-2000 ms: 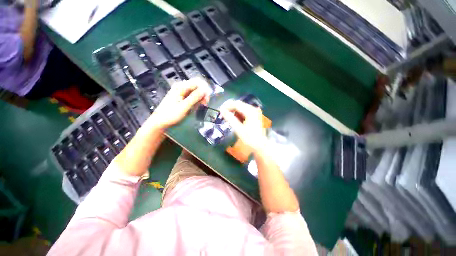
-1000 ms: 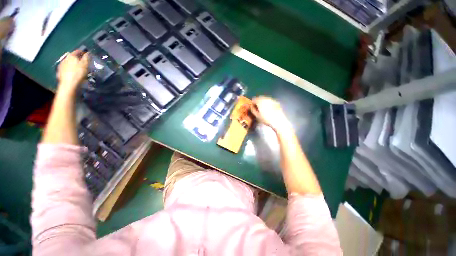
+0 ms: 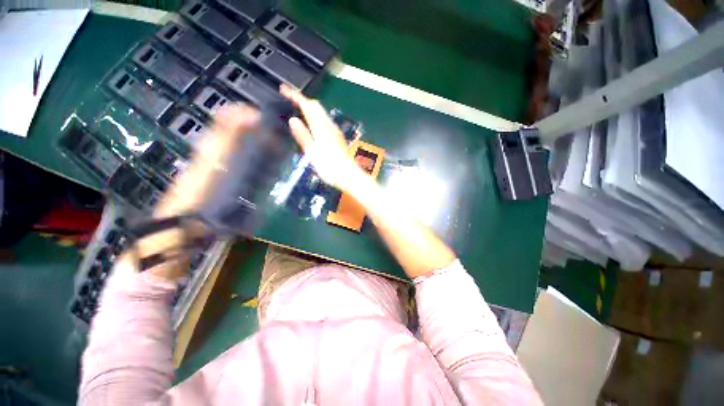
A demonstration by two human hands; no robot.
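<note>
My left hand [image 3: 218,143] is strongly blurred over the tray's right part. A blurred dark housing [image 3: 250,170] lies along it and seems held by it. My right hand [image 3: 321,147] has its fingertips at the housing's upper end; blur hides whether they grip it. The orange holding fixture [image 3: 348,212] lies behind my right wrist, its recess partly showing. The shiny adhesive sheet [image 3: 306,194] lies left of the fixture, partly covered by my hand. A clear tray holds two rows of dark housings [image 3: 186,45].
A dark ridged block [image 3: 521,165] stands at the right bench edge. Glossy clear film [image 3: 421,194] lies right of the fixture. Dark tweezers [image 3: 36,75] lie on white paper [image 3: 20,99] at far left. Wrapped trays [image 3: 627,151] are stacked at right; another loaded tray [image 3: 99,266] sits lower left.
My left hand has come from the tray's far left end toward the middle, now with a dark housing. My right hand has moved left from the fixture to the housing. The view has shifted.
</note>
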